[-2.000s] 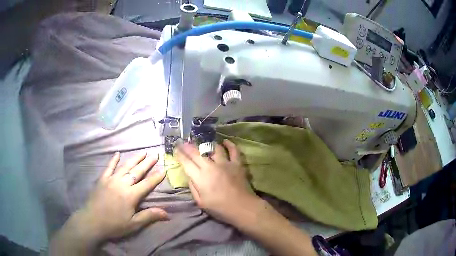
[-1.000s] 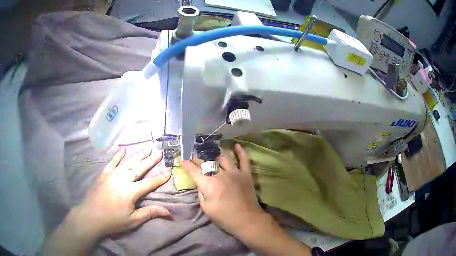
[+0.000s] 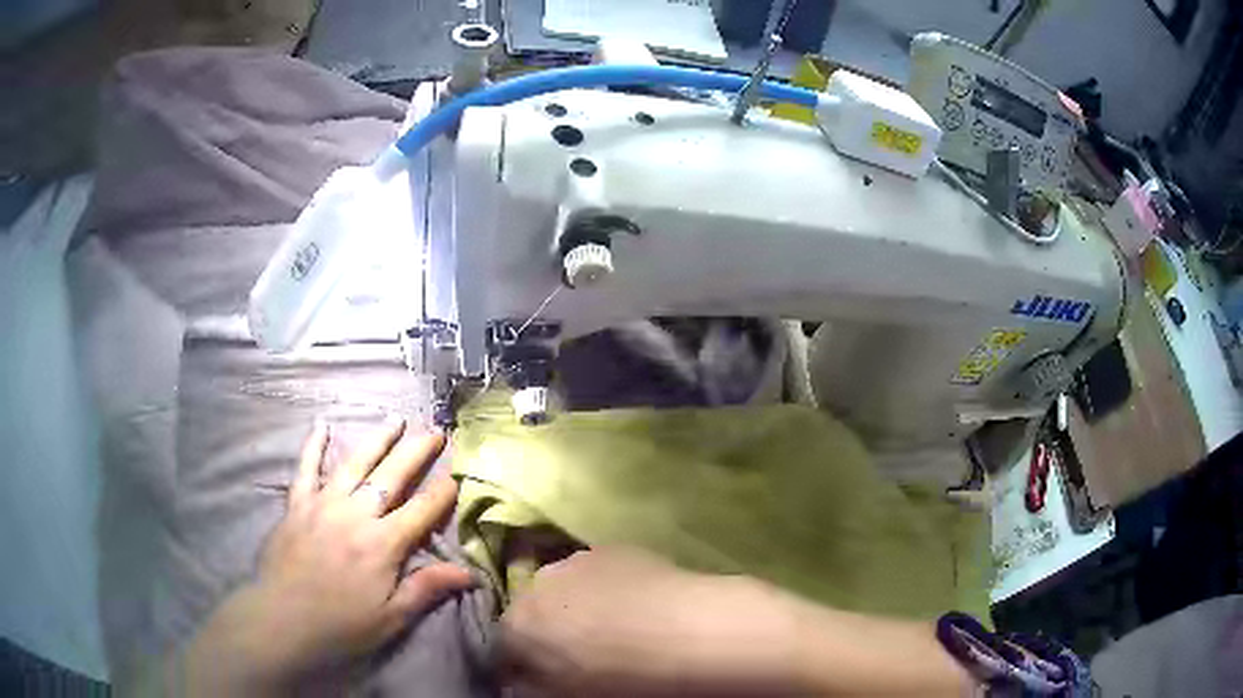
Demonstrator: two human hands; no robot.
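The mauve-grey cloth [image 3: 246,409] lies left of the needle. My left hand [image 3: 348,545] rests flat on it, fingers spread, fingertips near the presser foot [image 3: 443,398]. The olive-green piece [image 3: 763,477] lies under the machine arm and right of the foot, its left edge folded and bunched. My right hand [image 3: 586,620] is blurred at the bottom centre, at the folds of the olive-green piece; its fingers are partly hidden, so its grip cannot be told. The foot's contact with the cloth is hard to see.
The white machine head [image 3: 763,218] spans the middle, with a blue tube [image 3: 614,75] on top and a glowing lamp [image 3: 320,259] at left. A control panel [image 3: 992,116] stands at upper right. A red-handled tool [image 3: 1039,475] and a brown board [image 3: 1138,423] lie at right.
My right hand has moved from beside the foot down towards me. The olive-green piece has shifted and folded near the foot, uncovering dark cloth under the arm. My left hand stays flat.
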